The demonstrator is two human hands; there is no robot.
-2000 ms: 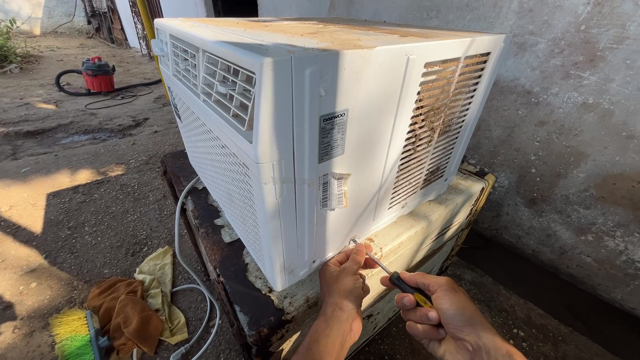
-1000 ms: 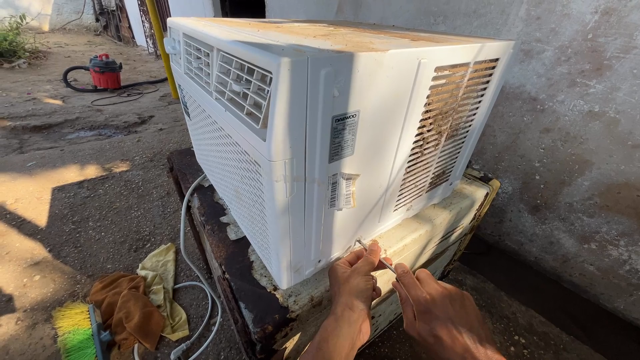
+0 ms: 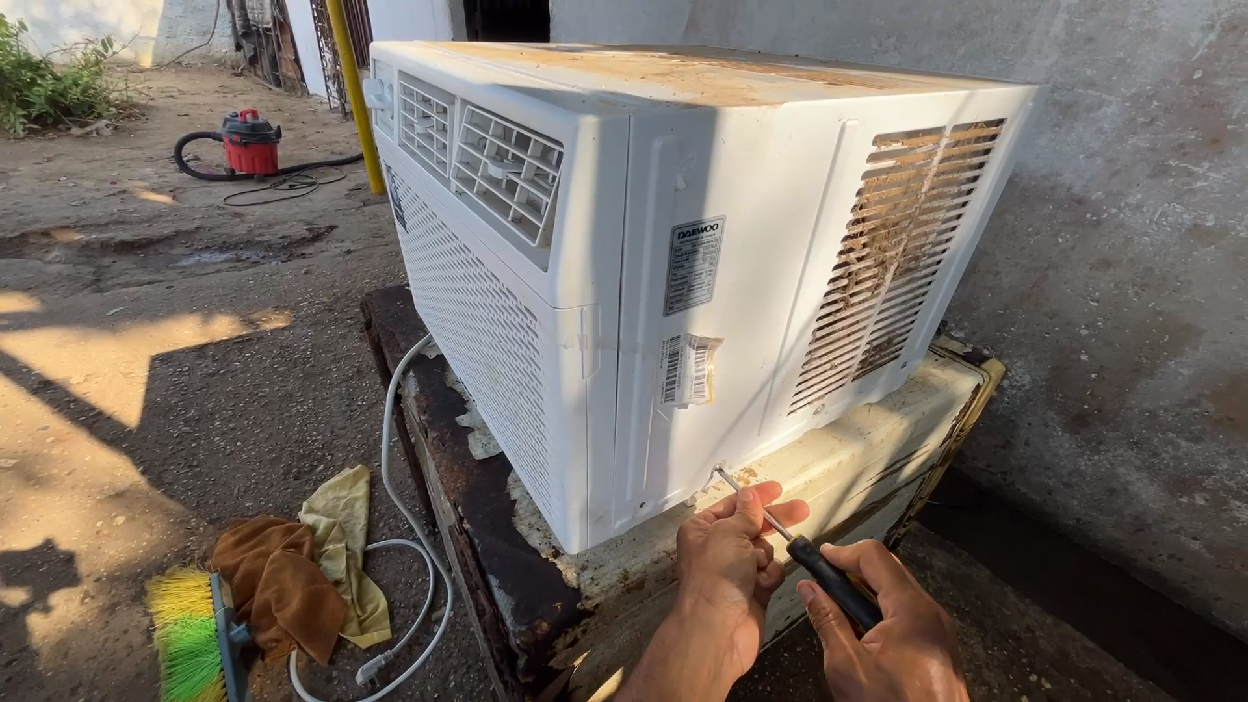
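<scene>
A white Daewoo window air conditioner rests on a rusty, cream-painted metal cabinet. My right hand grips the black handle of a screwdriver at the lower right. The screwdriver's tip meets the lower edge of the unit's side panel, where a screw is too small to make out. Around the shaft, close to the tip, are the fingers of my left hand; they pinch or steady it. Dirt clogs the side louvers.
A white power cord hangs to the ground at the left. Brown cloth, yellow cloth and a broom head lie below. A red vacuum cleaner stands farther back near a yellow pole. A concrete wall rises at right.
My right hand has moved back from close beside my left hand, and the black handle, hidden one second ago, shows again. The tip remains at the panel's lower edge.
</scene>
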